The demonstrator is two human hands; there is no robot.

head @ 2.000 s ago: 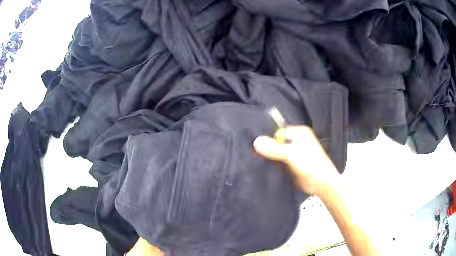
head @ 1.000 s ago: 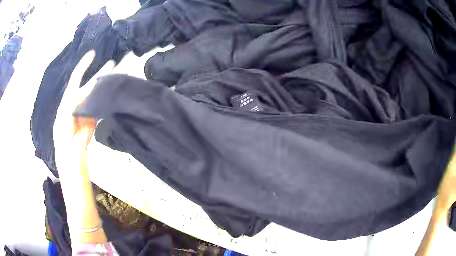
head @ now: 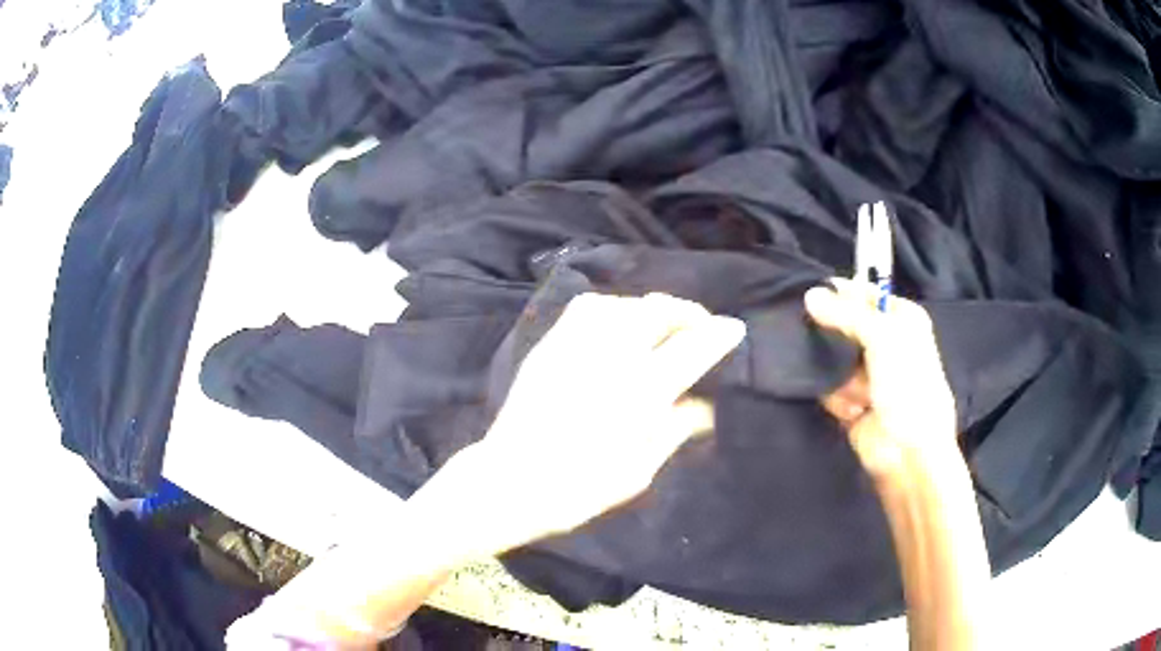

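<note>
A dark garment (head: 764, 509) lies spread in front of me, its lower part near the table's front edge. My left hand (head: 611, 394) pinches a fold of the garment near the middle. My right hand (head: 891, 369) holds the thread snips (head: 873, 248) with the silver blades pointing up and away, a blue part near the fingers. Its lower fingers are at the garment's fold, partly hidden. A small dark label (head: 555, 258) shows just above my left hand. Any loose thread ends are too small to tell.
A heap of dark garments (head: 573, 102) covers the far and right side of the white table (head: 287, 274). A dark sleeve (head: 134, 274) lies at the left, towards the edge. Below the table at lower left are a blue bin edge (head: 159, 497), dark cloth and brown-gold patterned fabric.
My left hand has moved right from the garment's left end to its middle. My right hand has come in from the right edge with the snips visible. The raised fabric band is lowered and gathered.
</note>
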